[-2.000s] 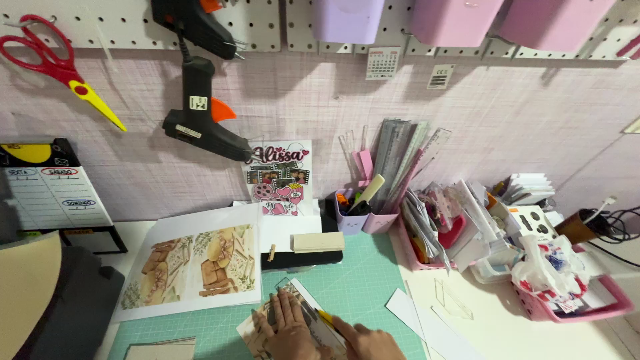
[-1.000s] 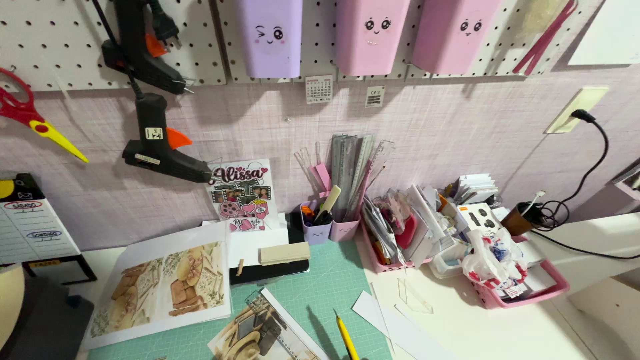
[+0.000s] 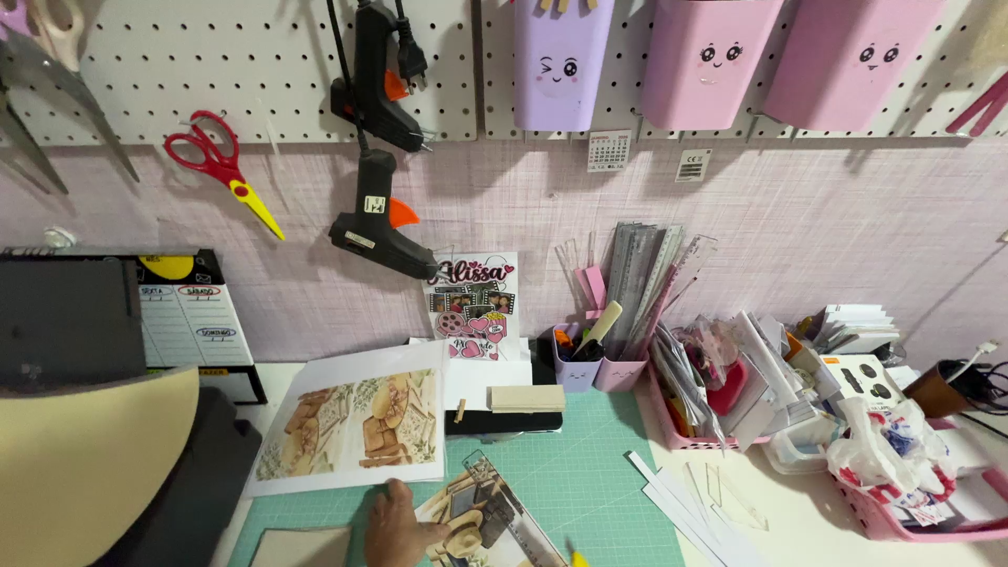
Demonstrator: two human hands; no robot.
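My left hand point(image 3: 400, 526) is at the bottom of the head view, its thumb over the left edge of a printed sheet point(image 3: 466, 534) with a straw hat picture. Whether its fingers grip the sheet I cannot tell. A clear ruler point(image 3: 512, 512) lies slantwise along the right side of that sheet, on the green cutting mat point(image 3: 598, 465). The tip of a yellow tool point(image 3: 579, 559) shows at the bottom edge, right of the sheet. My right hand is out of view. Behind my left hand lies a white sheet point(image 3: 346, 480) with two similar brown prints.
A grey-beige board point(image 3: 303, 547) lies at the mat's lower left, near a dark machine point(image 3: 213, 465). Beige pieces point(image 3: 528, 398) rest on a black item behind. White paper strips point(image 3: 685, 504), pink baskets point(image 3: 866, 520) and pen cups point(image 3: 577, 370) stand or lie to the right.
Two seconds ago both hands were on the printed sheet, the right with the yellow tool; one second ago neither showed. Now my left hand is back at the sheet's left side. The view has shifted.
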